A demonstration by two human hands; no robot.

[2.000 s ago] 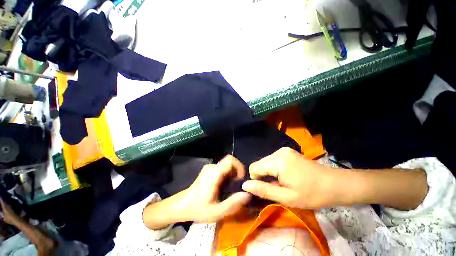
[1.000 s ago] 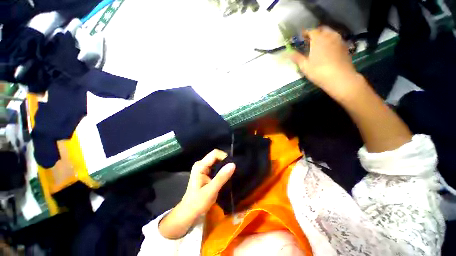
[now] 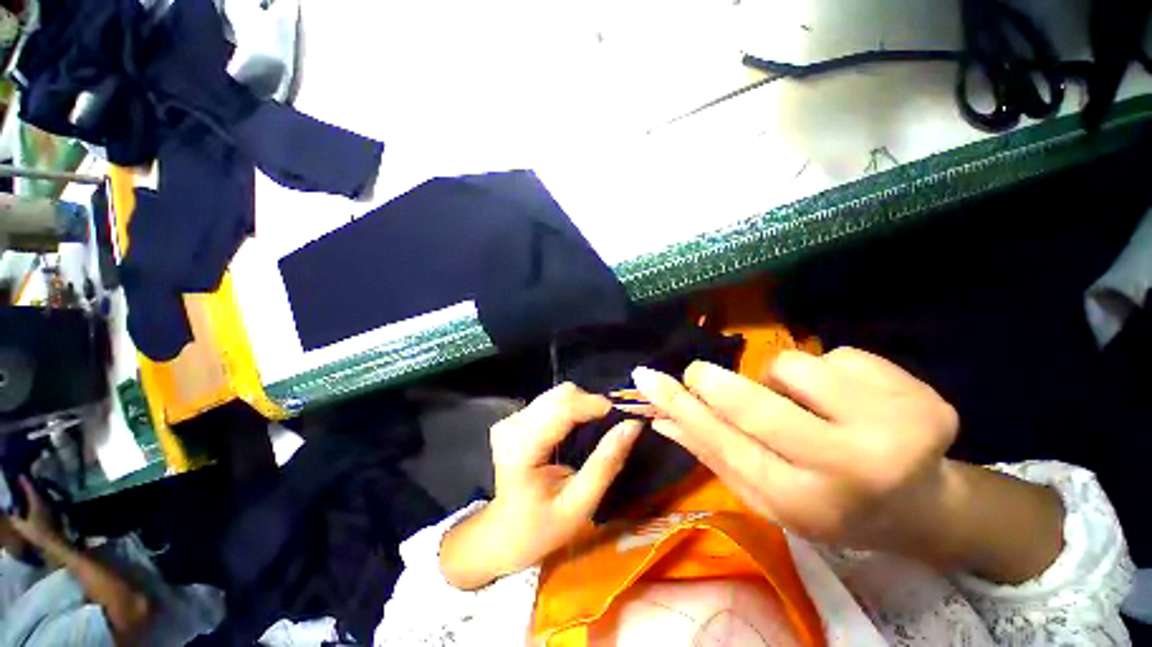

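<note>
A dark navy fabric panel lies over the green table edge and runs down into darkness at my lap. My left hand pinches its dark lower part above the orange apron. My right hand is closed around a small tool, with a thin pale tip showing at the left fingertips; the rest of the tool is hidden in the hand. A fine pale thread hangs from the panel beside my left hand.
Black-handled shears and a narrow dark cord lie at the table's right. Heaped navy pieces and a yellow-orange cloth are at left. Another person's arm shows at lower left.
My right hand reached to the yellow-green and blue snips and has come back to the fabric. The snips no longer show on the table. My left hand stays at the fabric.
</note>
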